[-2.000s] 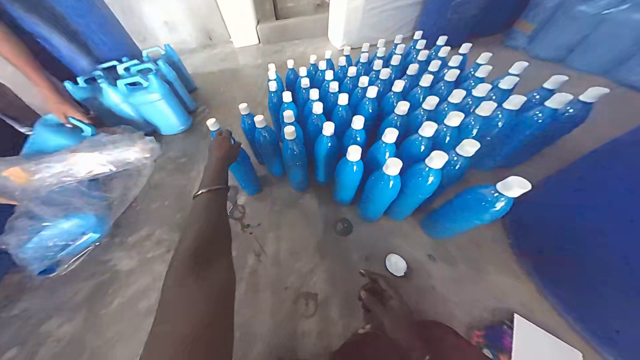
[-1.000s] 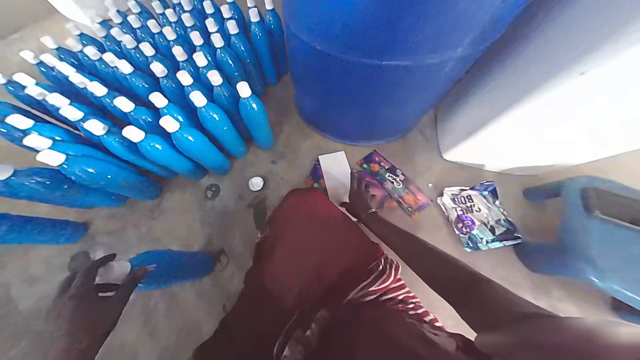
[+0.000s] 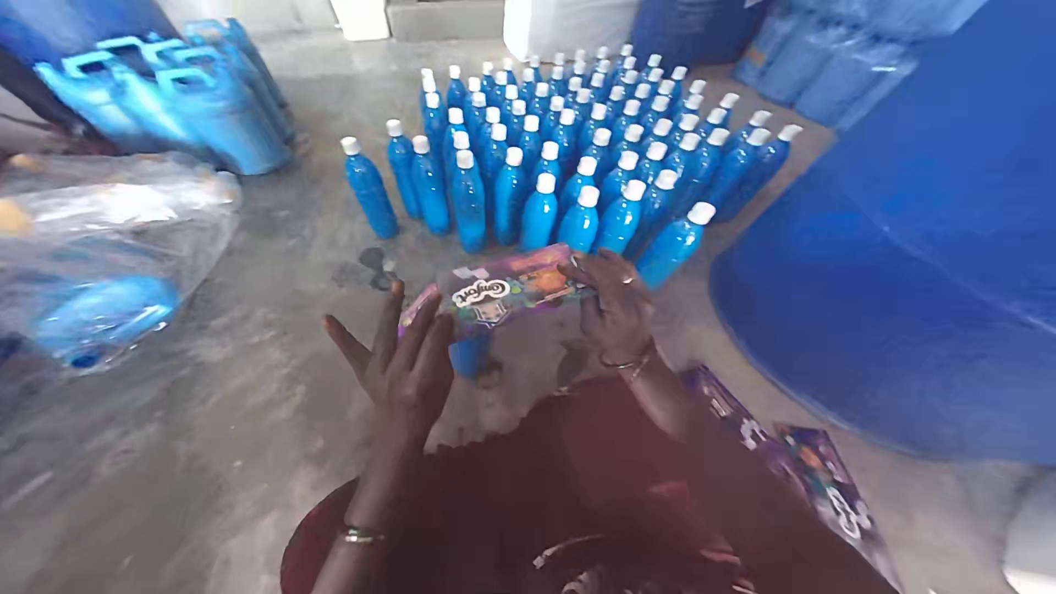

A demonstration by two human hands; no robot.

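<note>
A purple Comfort label sheet (image 3: 495,293) is stretched between my two hands above the floor. My right hand (image 3: 615,305) grips its right end. At its left end, my left hand (image 3: 404,363) has its fingers spread against the edge; whether they pinch it is unclear. Below the sheet, part of a blue bottle (image 3: 469,355) shows, mostly hidden. Beyond my hands many filled blue bottles with white caps (image 3: 540,214) stand in rows, one bottle (image 3: 371,188) at their left front. More printed labels (image 3: 825,478) lie on the floor by my right arm.
A large blue drum (image 3: 899,264) rises at the right. Blue handled jugs (image 3: 206,107) stand at the back left, with a clear plastic bag (image 3: 124,214) holding blue containers in front. Wrapped blue containers (image 3: 833,58) are at the back right.
The view has swung back left toward the bottles. My right hand, at the labels on the floor a second ago, is now up front with a label sheet. My left hand has left the bottle cap.
</note>
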